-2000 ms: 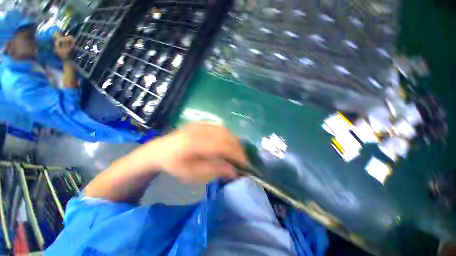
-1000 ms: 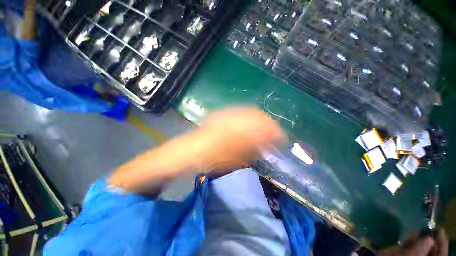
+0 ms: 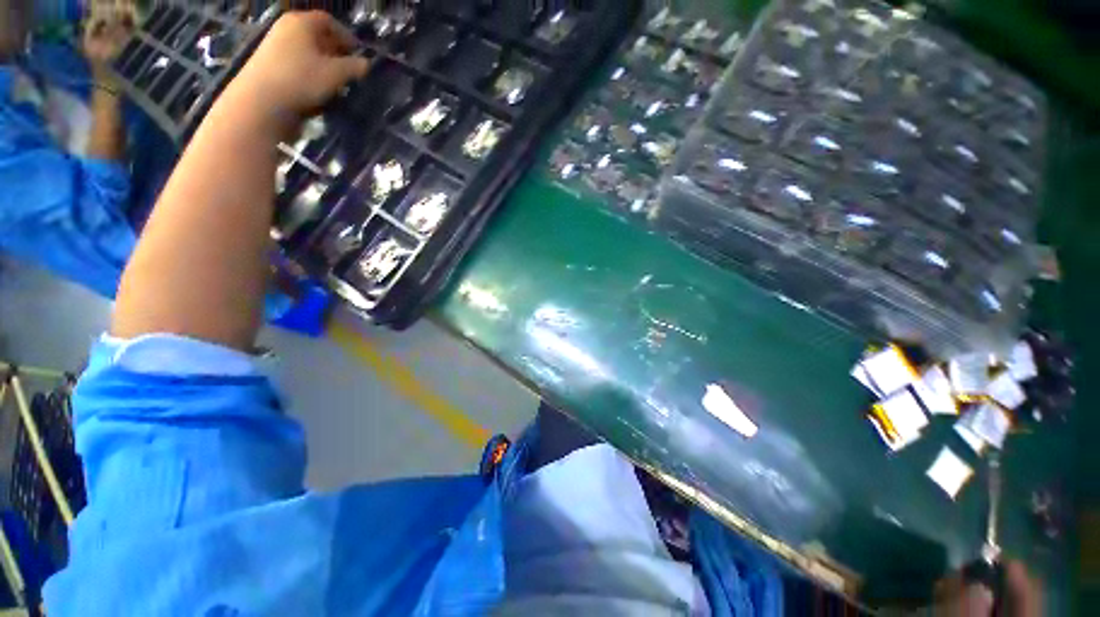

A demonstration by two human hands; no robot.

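My left hand (image 3: 311,58) is over the black parts tray (image 3: 464,207) at the upper left, fingers bent down at a pocket; whether they hold anything is hidden. The tray's pockets hold shiny silver assemblies. My right hand (image 3: 992,593), cut off by the bottom edge at the lower right, is closed on the soldering iron (image 3: 992,512), whose thin silver barrel points up toward the cells. White pouch cells (image 3: 895,418) with yellow tape lie in a loose pile. A small white piece (image 3: 730,410) lies singly on the green mat (image 3: 579,259).
Clear blister trays (image 3: 844,181) with shiny pockets lie at the far side of the bench. A dark tangled pile (image 3: 1052,376) lies beside the cells. The worn bench edge (image 3: 748,530) runs before my body. Another person in a blue smock (image 3: 60,193) is at the left.
My left hand has moved from above the bench's front edge up and left to the tray. The right hand and iron have come further into view, the iron now nearer the cells.
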